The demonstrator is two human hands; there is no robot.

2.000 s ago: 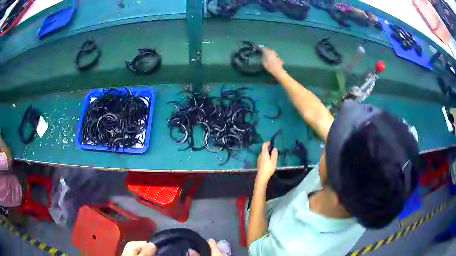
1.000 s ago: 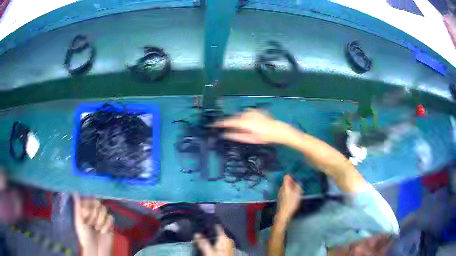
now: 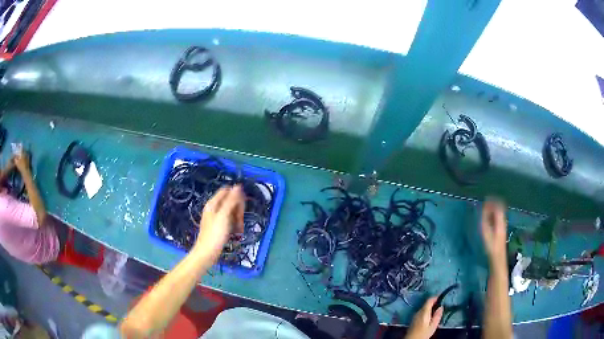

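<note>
My left hand (image 3: 225, 215) is over the blue parts tray (image 3: 159, 198), its fingers bent down at the heap of small black yokes (image 3: 179, 192). The fingertips are blurred against the heap, so I cannot tell whether they grip one. My right hand is not in view. A large black curved part, a headband by its look (image 3: 357, 306), shows at the bench's front edge, partly cut off by the frame; what holds it is hidden.
A loose pile of yokes (image 3: 384, 245) lies right of the tray. Headband sub-assemblies (image 3: 195, 74) lie on the belt (image 3: 245, 86). A neighbour's hand (image 3: 427, 319) holds a black arc; their other arm reaches over the bench at right. A black part and white slip (image 3: 91, 180) lie left.
The view has shifted and tilted. My left hand has moved from the bench's front edge into the tray. My right hand has left view. The neighbour's reaching hand has left the loose pile.
</note>
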